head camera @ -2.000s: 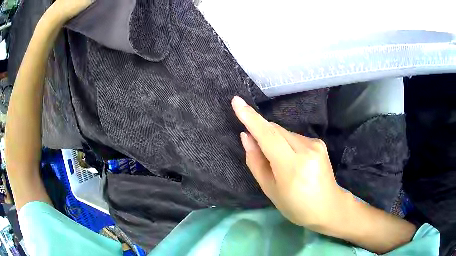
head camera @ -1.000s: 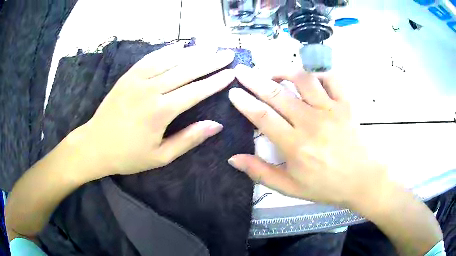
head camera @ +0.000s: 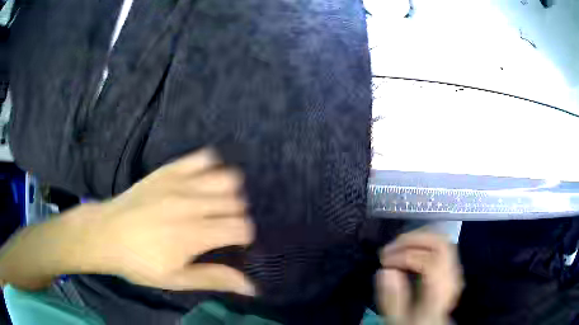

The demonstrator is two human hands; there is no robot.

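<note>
A large dark garment panel (head camera: 286, 127) lies over the white machine table and hangs over its front edge towards the lap. Its straight, slightly frayed raw edge runs down the right side. My left hand (head camera: 184, 222) is blurred and rests on the panel at the lower left, fingers a little spread. My right hand (head camera: 419, 273) is blurred, below the table edge beside the panel's right edge, with its fingers curled. Whether it pinches cloth cannot be told. The needle and presser foot are not in view.
The white table (head camera: 470, 133) spreads to the right, with a measuring tape (head camera: 470, 200) along its front edge. More dark cloth (head camera: 514, 266) lies below it at the right. Blue plastic (head camera: 11, 193) shows at the far left.
The view has shifted down from the machine head. Both hands have moved from near the needle area towards the lap and apart. The dark panel now spreads across the middle.
</note>
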